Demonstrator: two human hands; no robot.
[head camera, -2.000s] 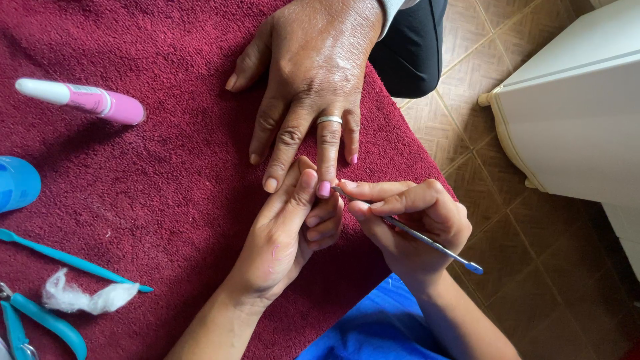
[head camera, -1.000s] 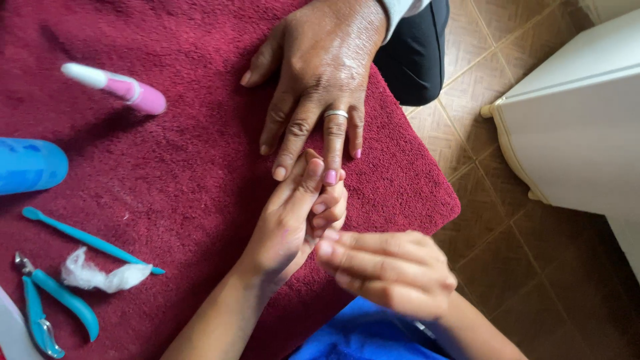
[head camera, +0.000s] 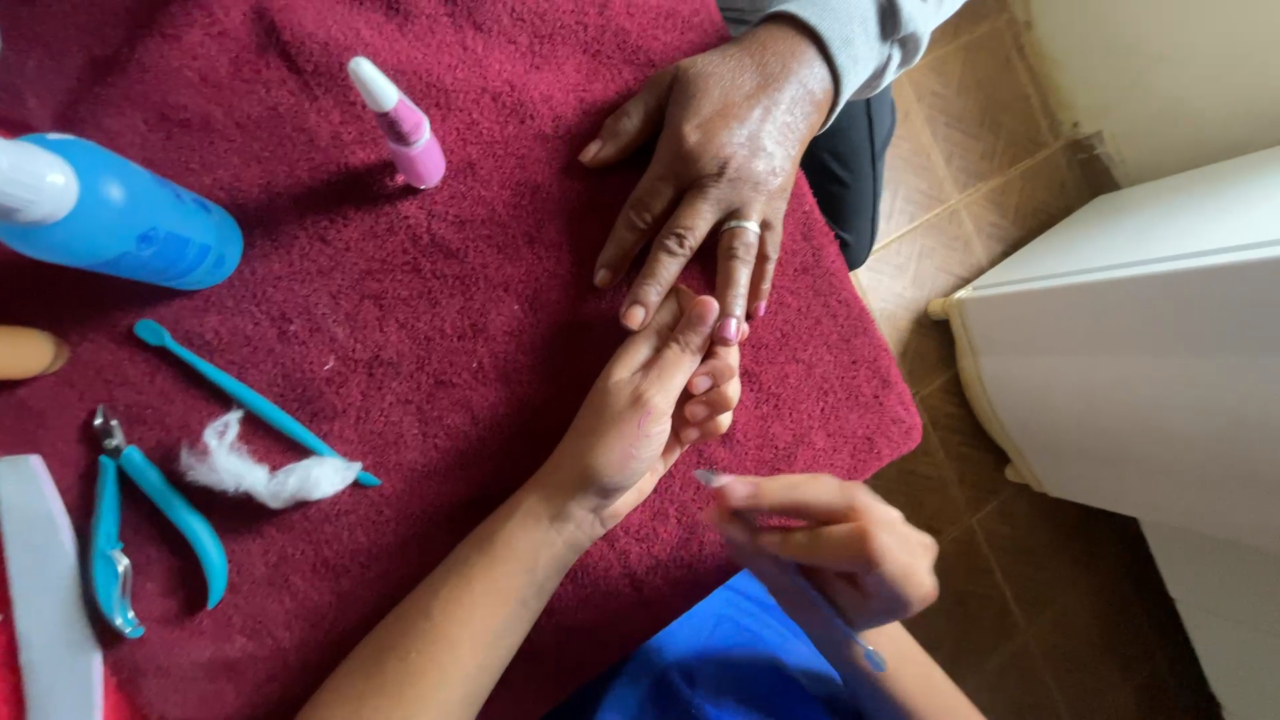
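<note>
Another person's hand (head camera: 715, 170), wearing a silver-coloured ring, rests palm down on a dark red towel (head camera: 480, 400). Pink polish covers the nails of its ring and little fingers. My left hand (head camera: 645, 410) holds the tip of that ring finger, with my thumb beside the painted nail. Below and to the right, my right hand (head camera: 835, 540) is closed on a thin metal manicure tool (head camera: 712, 479), whose tip shows past my fingers, clear of the nails. The tool's shaft is blurred, and its other end shows near my right wrist.
At the left lie a blue bottle (head camera: 130, 220), a blue stick tool (head camera: 250, 400), white cotton (head camera: 265, 475), blue-handled cuticle nippers (head camera: 160, 510) and a nail file (head camera: 45, 590). A pink polish bottle (head camera: 410, 140) stands above them. A white appliance or cabinet (head camera: 1130, 330) is at the right.
My right hand has moved down and away from the painted ring fingernail, where the tool's tip was two seconds ago. My left hand still holds that finger. The view has shifted left.
</note>
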